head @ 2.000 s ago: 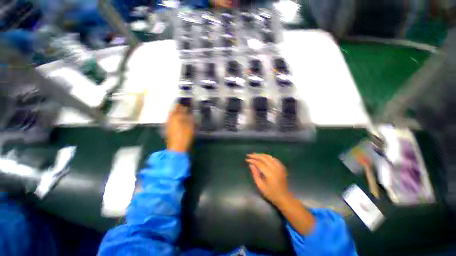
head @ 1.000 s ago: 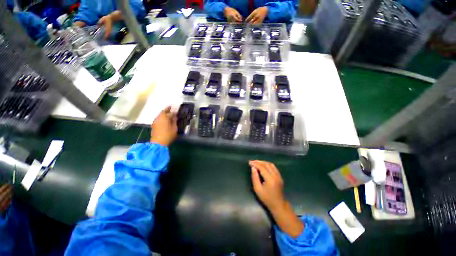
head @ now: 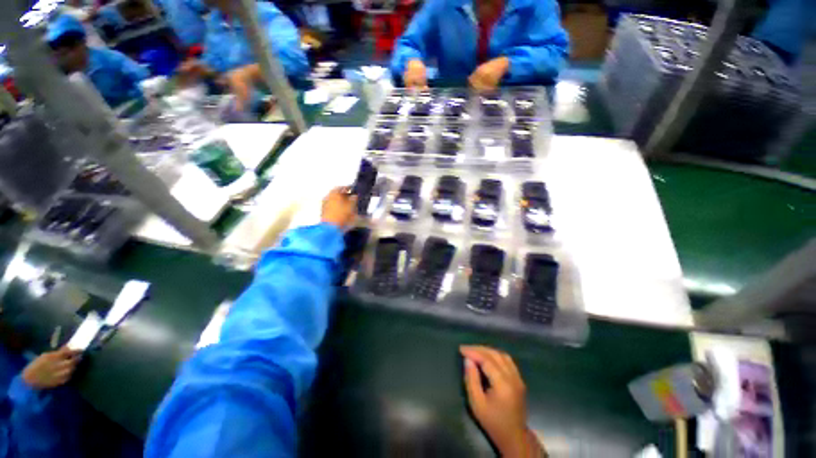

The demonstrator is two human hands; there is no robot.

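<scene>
My left hand (head: 339,207) is at the left end of the near blister tray (head: 559,331). It grips a black keypad phone (head: 365,184), which stands tilted at the back row's left pocket. Other keypad phones (head: 539,288) lie in two rows in this tray. My right hand (head: 497,394) is over the green bench in front of the tray, thumb apart from the fingers, with nothing visible in it.
A second tray of phones (head: 522,143) lies beyond, on the white board (head: 631,224). A person in blue (head: 483,45) sits opposite. At right are a solvent bottle (head: 667,394) and a booklet (head: 777,420). Another person's hand (head: 52,368) is at lower left. Stacked trays (head: 689,85) stand upper right.
My left hand has moved from the front-left pocket to the back-left one and now has a phone raised in its fingers. The view has tilted up. My right hand stays over the bench.
</scene>
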